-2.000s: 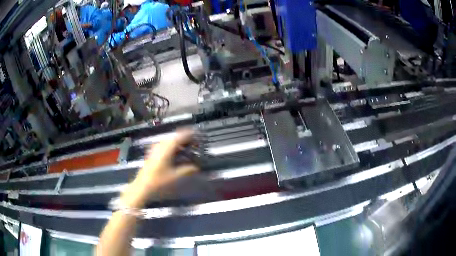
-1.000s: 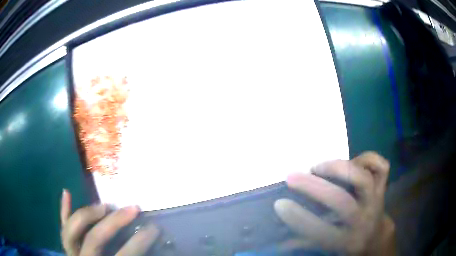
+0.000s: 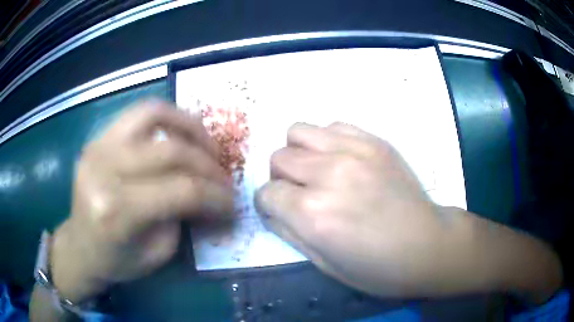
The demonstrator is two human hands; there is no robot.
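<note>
Both bare hands are over the paper-lined tray [image 3: 458, 151]. My left hand [image 3: 148, 188] is blurred, over the tray's left edge, with its fingers curled beside the copper-coloured parts [image 3: 228, 141]. My right hand [image 3: 352, 201] is over the middle of the white paper [image 3: 359, 82], its fingers curled and the thumb side towards my left hand. The parts lie loose in a patch near the tray's left side, partly behind my left fingers. Whether either hand holds a small part cannot be seen.
The tray lies on a green bench mat [image 3: 38, 157] with a blue line at the right. Bright rails [image 3: 283, 38] and a dark belt [image 3: 264, 19] run behind it. A black curved object [image 3: 544, 119] is at the right. Tiny shiny specks [image 3: 235, 288] lie along the front edge.
My hands have moved from the tray's front edge to above the paper, close together with fingers curled. The tray appears further right in view, and the copper patch looks more scattered.
</note>
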